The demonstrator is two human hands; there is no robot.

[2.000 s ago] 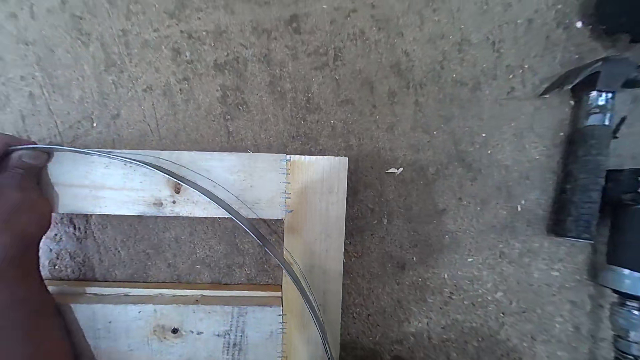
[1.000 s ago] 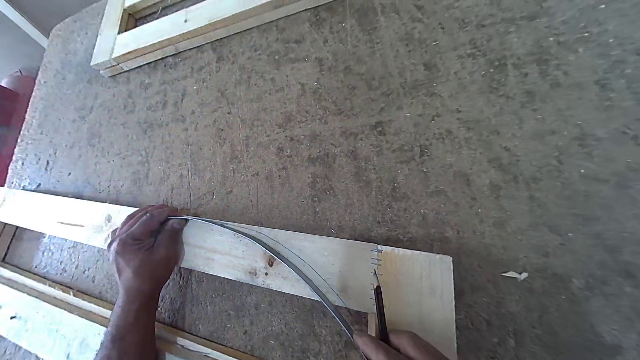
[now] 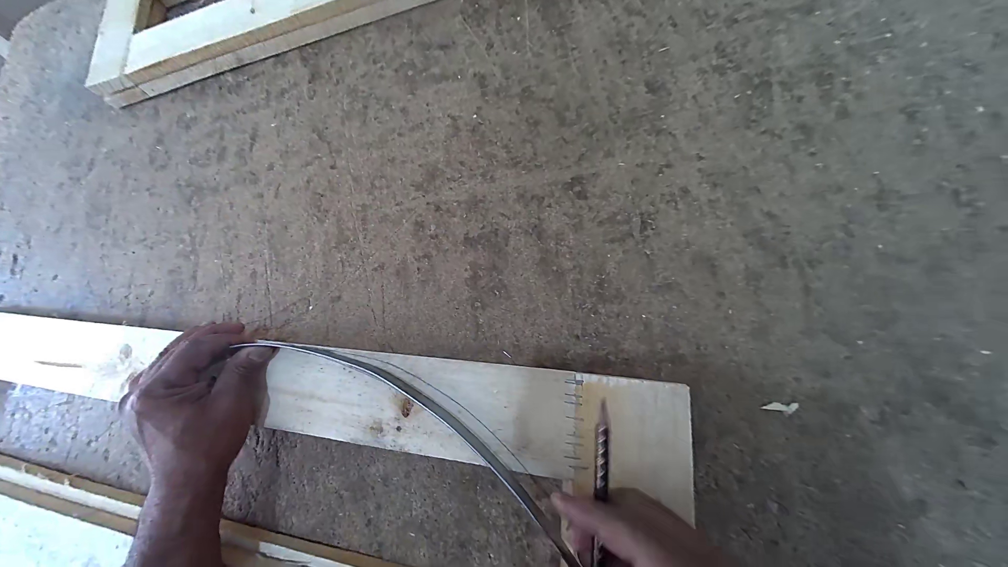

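Observation:
A thin metal strip point(image 3: 445, 416), bent into a curve, crosses the corner of a wooden frame point(image 3: 331, 398). My left hand point(image 3: 197, 394) grips the strip's upper left end between thumb and fingers and rests on the frame's long rail. At the lower right, my right hand point(image 3: 630, 528) holds a pencil point(image 3: 602, 457) upright, its point above the corner joint. That hand is beside the strip's lower end; whether it also grips the strip cannot be told. A thin curved pencil line runs on the rail outside the strip. Short pencil ticks cross the joint.
A second wooden frame point(image 3: 228, 39) lies at the upper left of the worn work surface point(image 3: 488, 205). Another wooden rail point(image 3: 63, 524) runs across the lower left. A small wood chip point(image 3: 780, 407) lies right of the frame's corner.
The view has shifted a lot since two seconds ago. My right hand with the pencil, absent from the oldest frame, has come into view at the corner. My left hand stays on the strip's end.

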